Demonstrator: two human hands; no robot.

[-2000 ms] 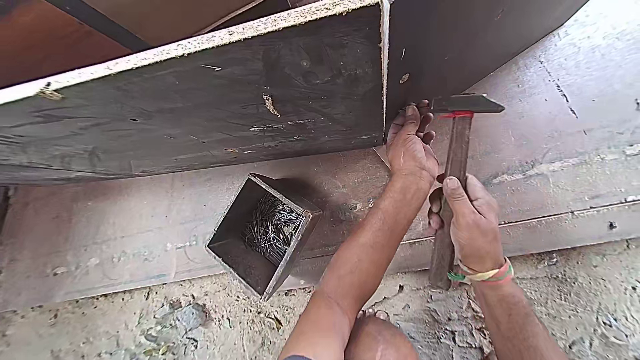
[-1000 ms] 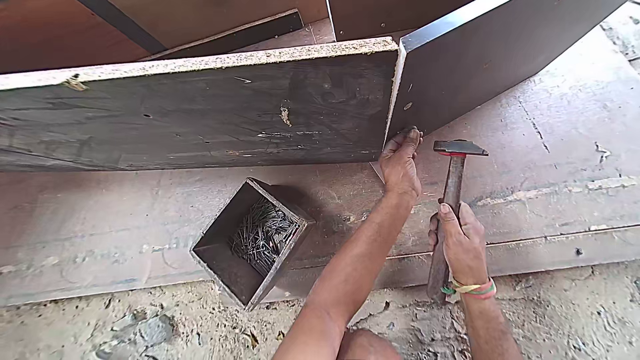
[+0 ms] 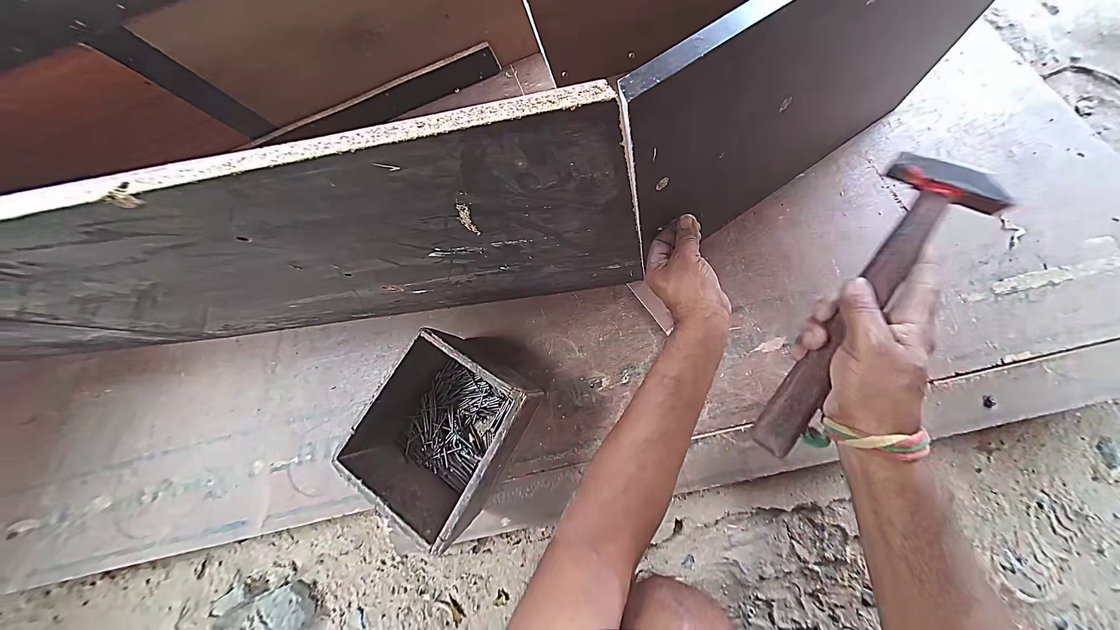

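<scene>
My right hand (image 3: 875, 350) grips the wooden handle of a hammer (image 3: 897, 245), whose dark steel head is raised to the right of the panels and slightly blurred. My left hand (image 3: 687, 271) is at the lower part of the corner where a dark board panel (image 3: 350, 227) meets a second dark panel (image 3: 770, 122). Its thumb and forefinger are pinched together against the second panel; whether a nail is between them cannot be told. Nearer me, an open box (image 3: 394, 464) holds many loose nails (image 3: 459, 424).
Both panels stand on edge on a large flat board (image 3: 219, 446). Behind them lie more brown boards (image 3: 332, 52) and a dark strip (image 3: 394, 96). Rough, sandy ground (image 3: 744, 542) runs along the near edge, with a grey stone (image 3: 267, 605) at lower left. My knee shows at the bottom.
The hammer, beside my left hand two seconds ago, has moved away to the right and is now tilted. My left hand remains at the panel corner.
</scene>
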